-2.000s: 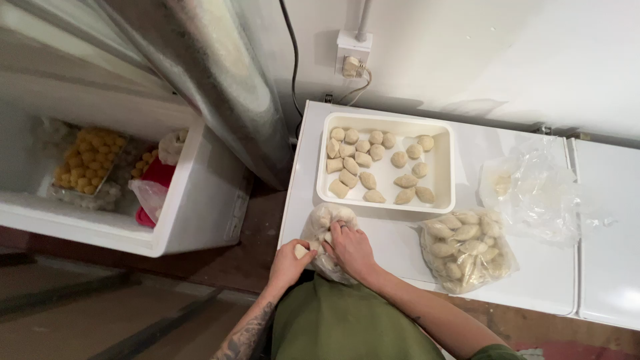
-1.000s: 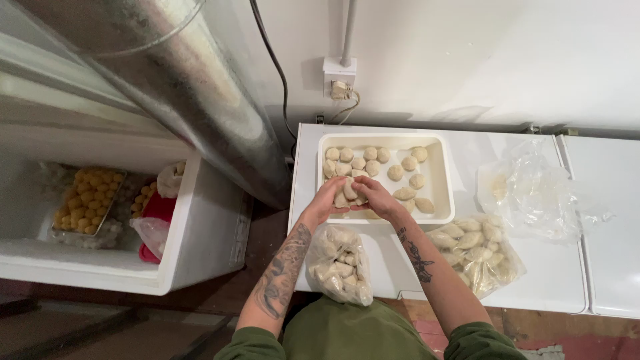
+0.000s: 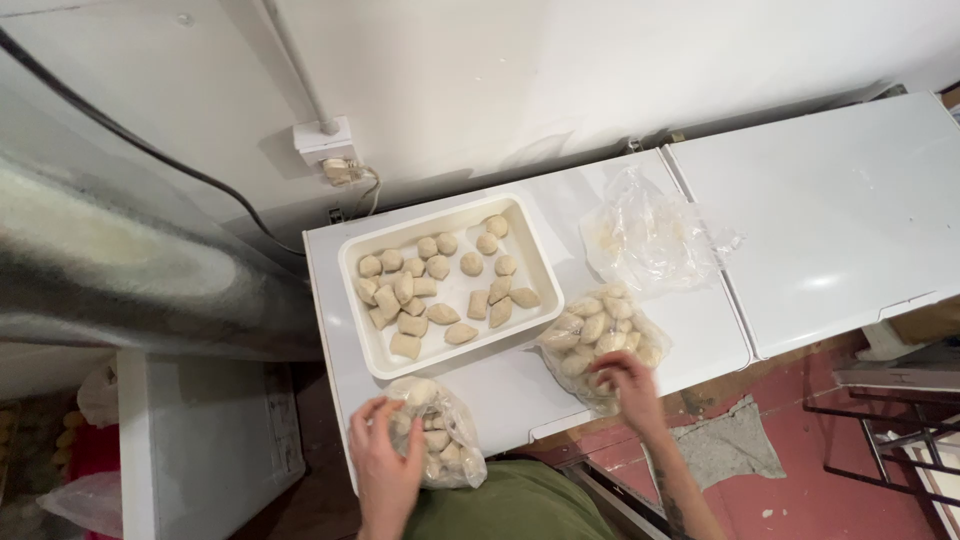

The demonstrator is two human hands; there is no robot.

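Note:
My left hand (image 3: 386, 450) rests with spread fingers at the left side of a clear plastic bag (image 3: 454, 450) of pale dough pieces, near the front edge of the white freezer lid. Over a second, fuller bag of dough pieces (image 3: 592, 330) is my right hand (image 3: 630, 382), its fingers curled and slightly blurred; whether it grips anything cannot be told. Behind both bags lies a white plastic tray (image 3: 450, 362) holding many floured dough pieces, round ones toward the back and oval or squarish ones toward the front.
A crumpled clear plastic bag (image 3: 645, 232) lies at the right of the lid. Another white freezer lid (image 3: 825, 225) adjoins it. At left are a large metal duct (image 3: 150, 262) and an open chest freezer (image 3: 135, 442) with bagged food. A socket (image 3: 326, 142) is on the wall.
Both hands have left the tray, where they held dough pieces together; the left is now at the near bag, the right over the fuller bag. More dough pieces show in the tray. The view has swung right.

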